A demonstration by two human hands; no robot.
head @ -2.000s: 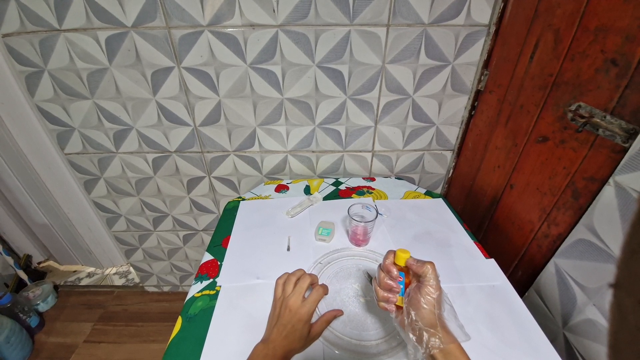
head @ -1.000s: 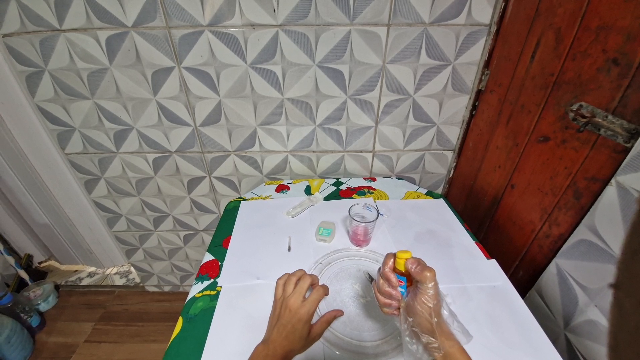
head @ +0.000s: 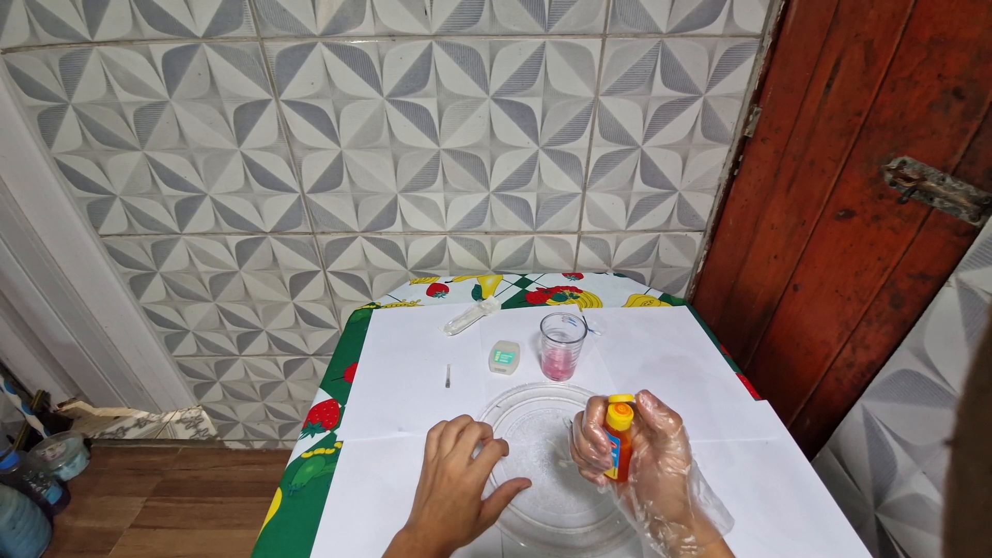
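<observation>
My right hand point(head: 643, 457), in a clear plastic glove, grips a small orange bottle point(head: 618, 442) upright; its yellow flip cap is raised. Bare and empty, my left hand point(head: 465, 477) rests with fingers apart at the left rim of a clear glass plate point(head: 535, 527). Behind the plate stands a clear glass point(head: 562, 349) with pink liquid in the bottom. To its left lie a small translucent dental floss case point(head: 504, 357) and a thin small metal piece point(head: 448, 376). A wrapped clear plastic item point(head: 470, 316) lies farther back.
White paper sheets point(head: 395, 341) cover most of the table over a fruit-print tablecloth point(head: 322, 415). A tiled wall point(head: 434, 139) stands behind, and a red wooden door point(head: 837, 178) with a metal bolt is at right. Plastic bottles and a tub point(head: 62, 456) sit on the floor at left.
The bottle's yellow cap, closed in the earlier frames, is now flipped up. My right hand still holds the bottle, its thumb now raised beside the cap. My left hand has stayed in place.
</observation>
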